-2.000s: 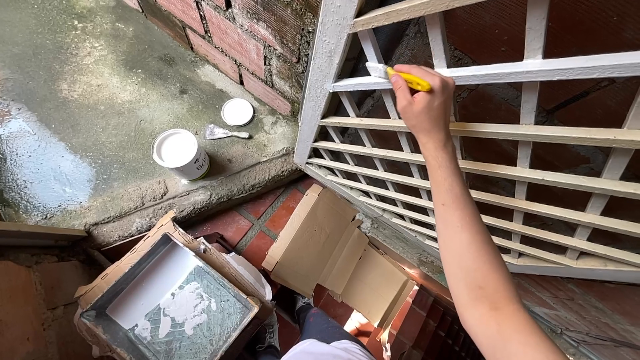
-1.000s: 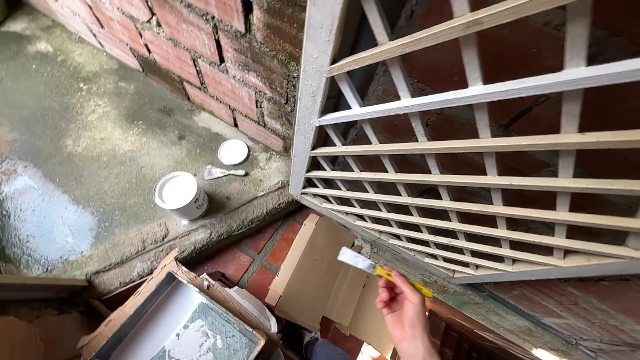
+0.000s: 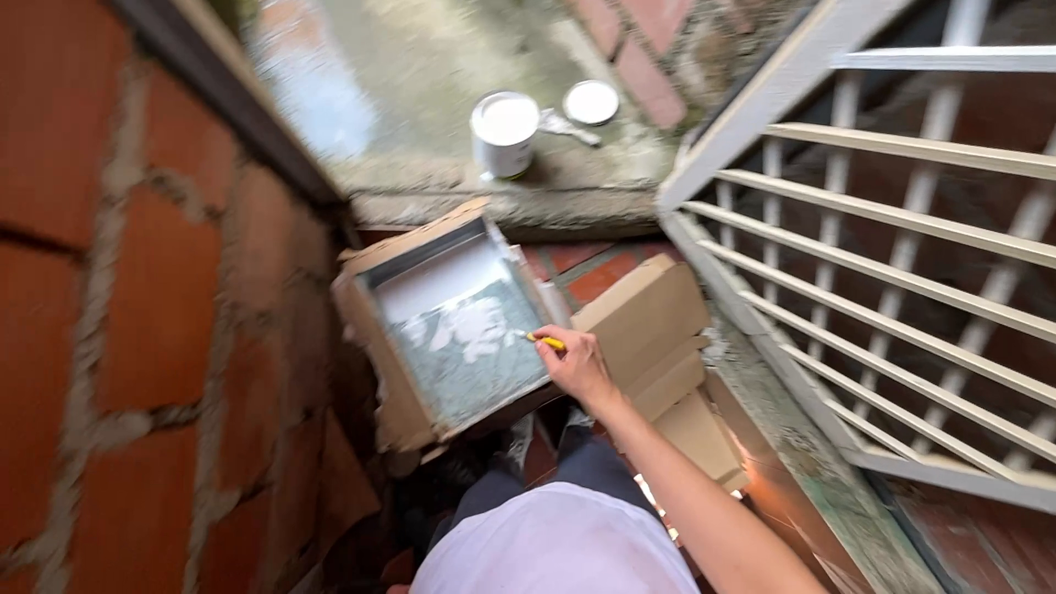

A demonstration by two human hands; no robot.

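My right hand is closed round the yellow handle of a small paintbrush, its bristle end over the right side of a paint tray. White paint lies in the tray's far end and in patches on its grey-green floor. Torn cardboard surrounds the tray. Beyond it stands an open can of white paint, beside a second, whitened brush and a round white lid. To the right is a metal grille with white and cream bars. My left hand is not in view.
An unfolded cardboard box lies on the red tiles between tray and grille. A raised concrete ledge carries the can. A brick wall rises close on the left. My legs are just below the tray.
My right hand has moved with the brush from the grille, where it was two seconds ago, down and left to the paint tray. The view has swung left.
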